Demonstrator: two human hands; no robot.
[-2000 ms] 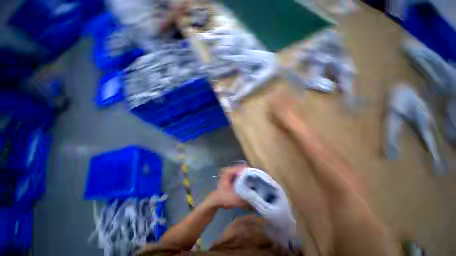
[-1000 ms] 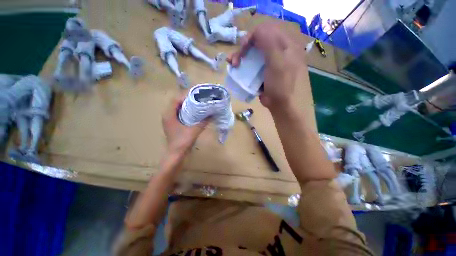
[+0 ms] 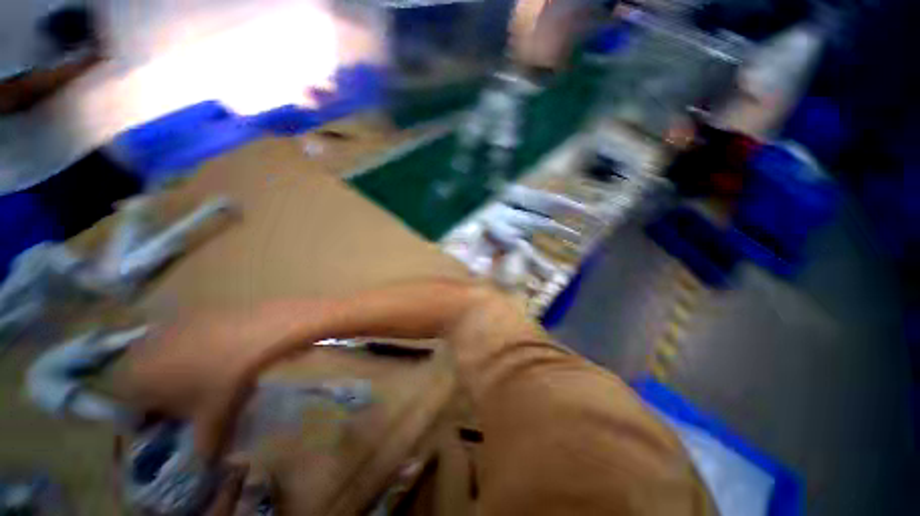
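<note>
The view is strongly blurred. A grey-white figure lower body (image 3: 161, 469) is at the bottom left, its dark hollow waist opening facing me. My left hand (image 3: 230, 492) is mostly cut off by the bottom edge, with blurred fingers against the side of this waist. My right arm reaches across to the left, and my right hand (image 3: 177, 388) is over the top of the waist; its fingers are too blurred to read. No white block can be made out. The hammer (image 3: 393, 350) lies on the tan board (image 3: 293, 242), beside my right forearm.
Other grey-white leg assemblies (image 3: 76, 373) lie on the board at left. More white parts (image 3: 520, 242) lie on the bench's far right side, beside a green surface (image 3: 414, 186). A blue tray with a white sheet (image 3: 731, 469) is at lower right. Another person's arm (image 3: 45, 86) shows at upper left.
The view has swung to the right, so the hands and the held lower body now sit at lower left. My right hand has come down to the waist opening. The white block it held is no longer visible.
</note>
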